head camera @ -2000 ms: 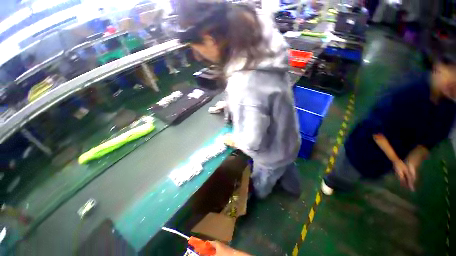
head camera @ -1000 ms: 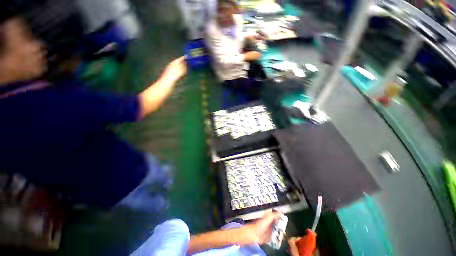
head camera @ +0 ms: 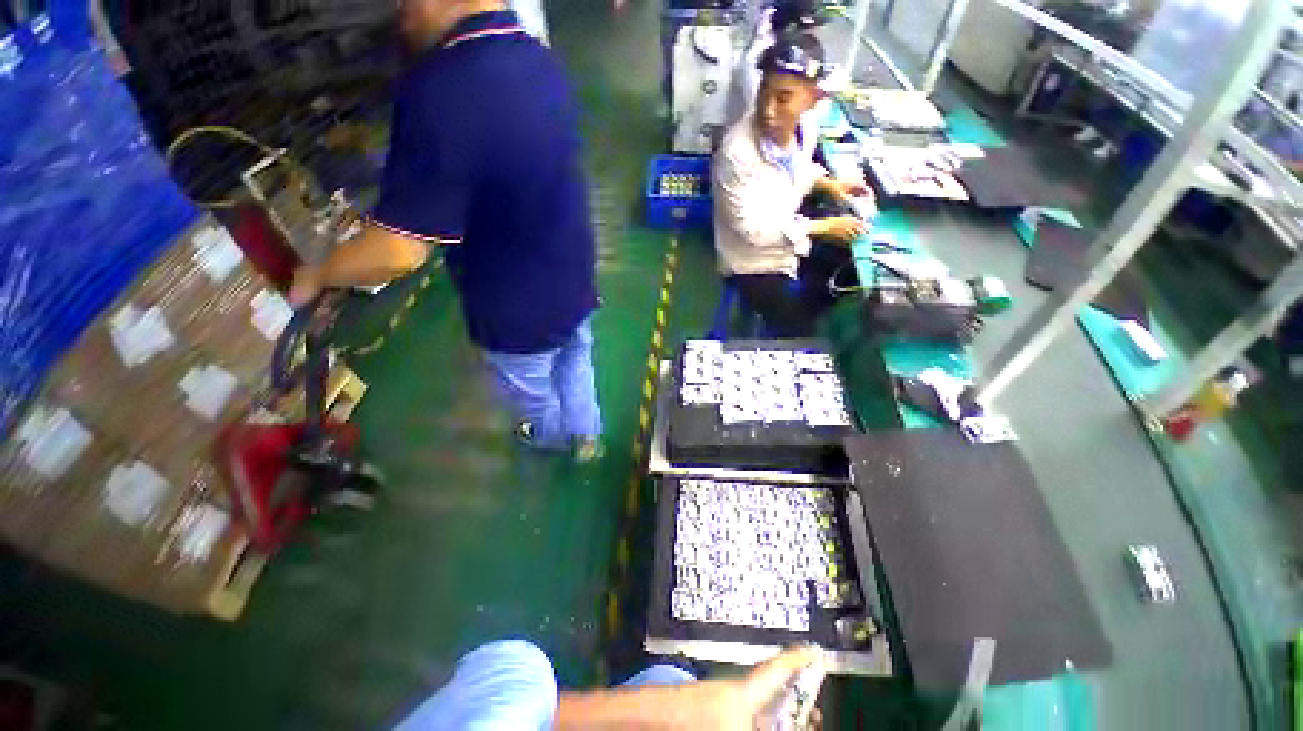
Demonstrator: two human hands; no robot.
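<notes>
My left hand [head camera: 755,691] is at the bottom edge, with the forearm reaching in from the left. It holds a white module [head camera: 802,696], partly covered by the fingers and cut off by the frame edge. A pale, blurred tool shaft [head camera: 979,668] rises from the bottom edge to the right of the module. Its handle and my right hand are out of the picture. A dark, light-rimmed tray [head camera: 656,628] packed with rows of white modules lies just beyond my left hand. A second tray [head camera: 660,429] with white modules lies behind it.
A black mat [head camera: 972,557] lies right of the trays, beside the conveyor belt [head camera: 1100,500], which carries a white module [head camera: 1149,573]. A seated person [head camera: 757,214] works beyond the trays. Another person [head camera: 493,200] stands at left by a red pallet jack [head camera: 272,479] and wrapped cartons [head camera: 129,429].
The view has swung from the conveyor to the trays and then left, showing the pallet jack and cartons. The orange handle and my right hand have left the picture. My left hand still holds a module.
</notes>
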